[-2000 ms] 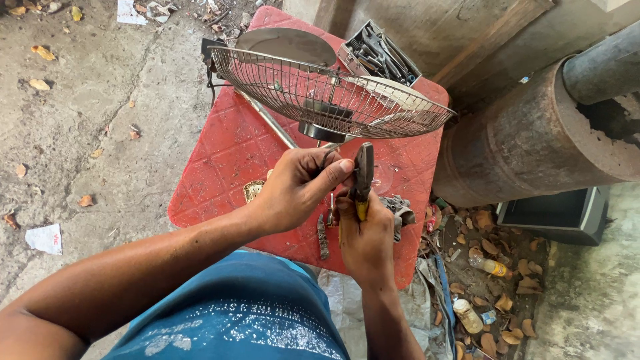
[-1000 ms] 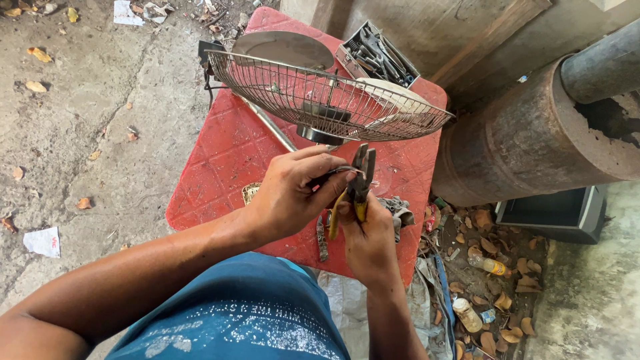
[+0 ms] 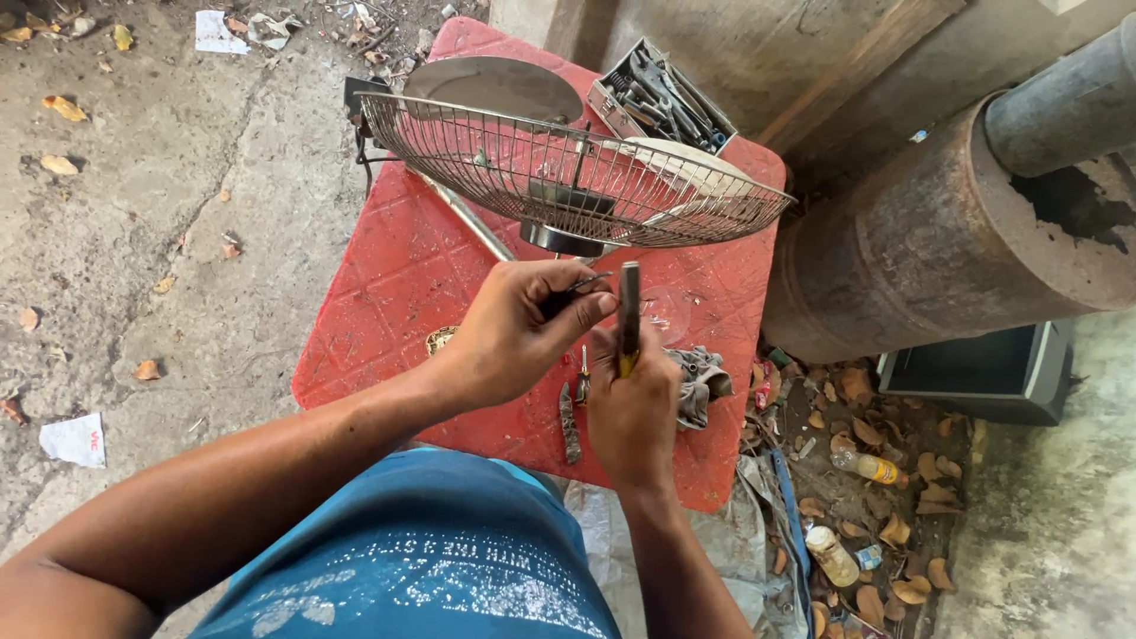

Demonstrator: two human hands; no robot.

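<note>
Dark thin wires are pinched between the thumb and fingers of my left hand, above the red plastic table. My right hand grips pliers with yellow handles, their jaws upright just right of the wires and apart from them. Behind both hands stands an electric fan with a wire grille and a dark hub. Below the hands lie a small screwdriver and a narrow patterned strip. A grey cloth is beside my right hand, partly hidden.
An open metal toolbox full of tools sits at the table's back edge, near a pale round piece and a round grey disc. A rusty drum stands to the right, with an old screen, bottles and dry leaves beneath.
The pliers have moved off the wire they were at one second ago. Their jaws now point away from me, and my left thumb and fingers hold the wires in a changed pose.
</note>
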